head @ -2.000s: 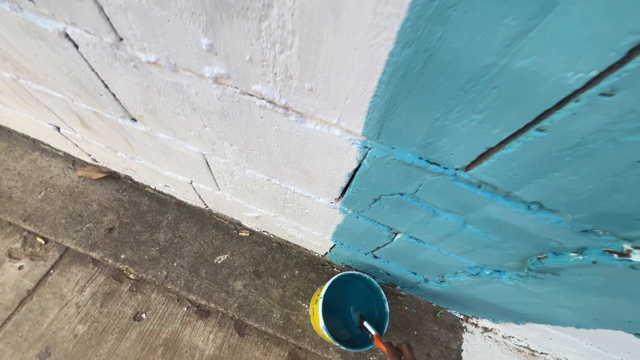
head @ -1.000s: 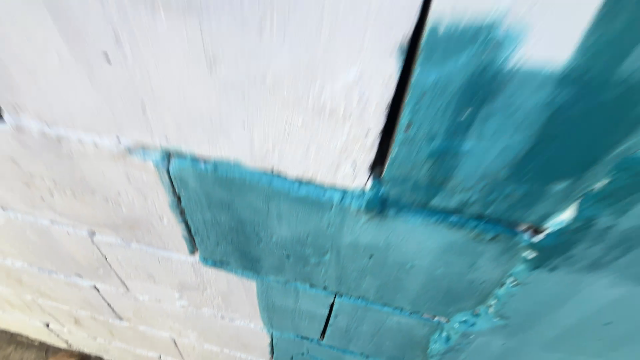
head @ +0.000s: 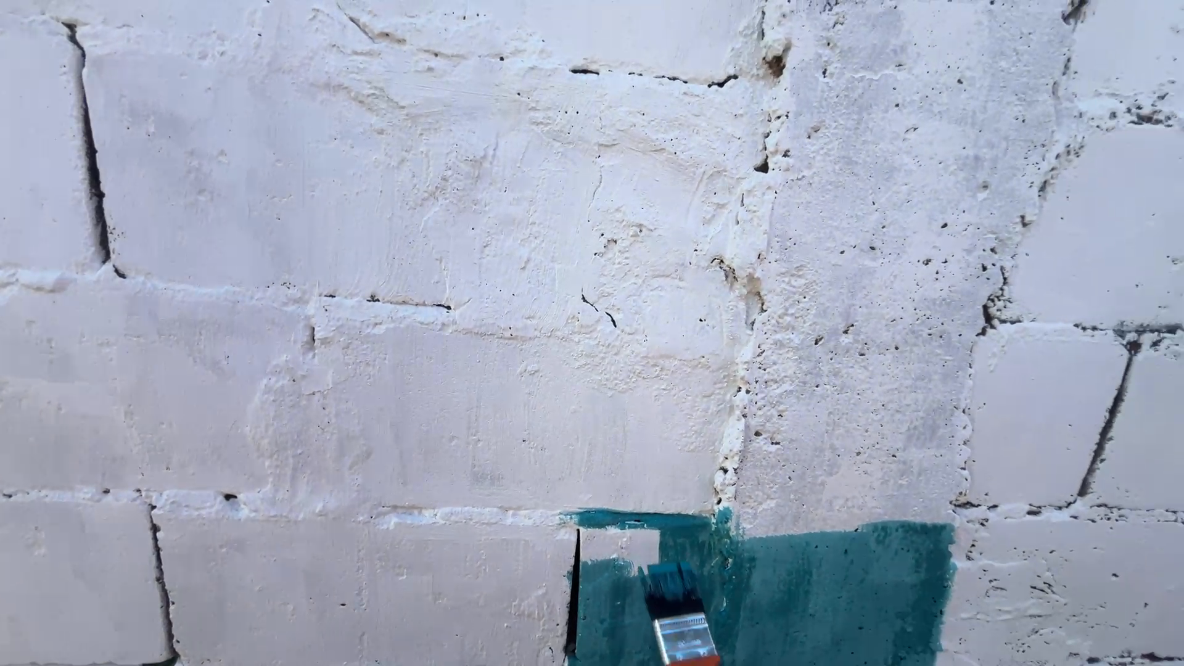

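Observation:
A flat paintbrush [head: 682,624] with a metal ferrule and dark bristles wet with teal paint touches the wall near the bottom centre. Only the top edge of its orange handle shows, cut off by the lower frame edge. Around the bristles lies teal paint [head: 837,592], which covers the lower part of a white block wall [head: 518,416]. A small white patch [head: 620,546] remains uncoated just above and left of the bristles. Neither my left hand nor my right hand is in the picture.
A rough vertical column [head: 860,277] runs down the wall right of centre. Open dark cracks [head: 92,166] mark several block joints. A narrow black gap [head: 573,592] stands left of the brush.
The view has risen from the ground and paint bucket to the wall. The brush, in the bucket two seconds ago, is now at the wall.

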